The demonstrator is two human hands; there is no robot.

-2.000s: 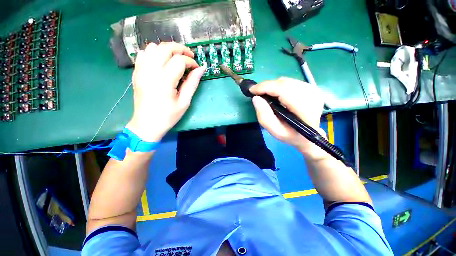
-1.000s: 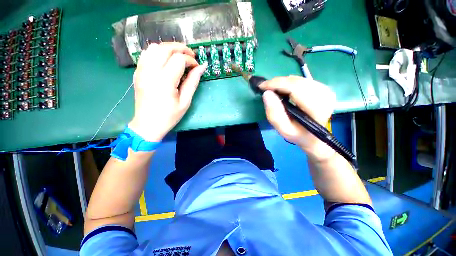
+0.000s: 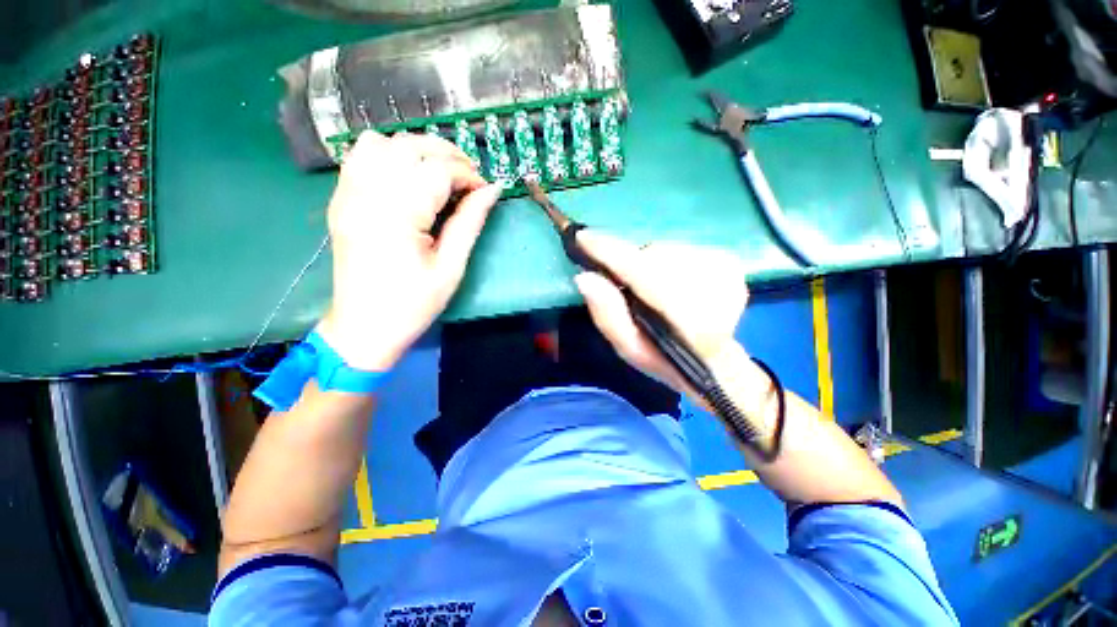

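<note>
A green PCB panel (image 3: 555, 143) with a row of small boards leans along the near side of a grey metallic support (image 3: 459, 76). My left hand (image 3: 398, 233) covers the panel's left part, fingertips pinched at its near edge. Thin solder wire (image 3: 290, 288) runs from this hand down to the left; the piece at the fingertips is too small to tell clearly. My right hand (image 3: 668, 300) is closed around the black handle of the soldering iron (image 3: 659, 328). The iron's tip is at the panel's near edge, just right of my left fingertips.
Other PCB panels (image 3: 80, 165) lie at the left. Cutters with light-blue handles (image 3: 766, 196) lie right of the panel. A black box (image 3: 723, 27) is behind them. The iron stand (image 3: 955, 67) and a white lump (image 3: 998, 165) with dark cable are at the far right.
The iron and my right hand have moved left along the panel, so the tip is closer to my left fingertips. The cutters' lower handle is uncovered. My left hand has barely moved.
</note>
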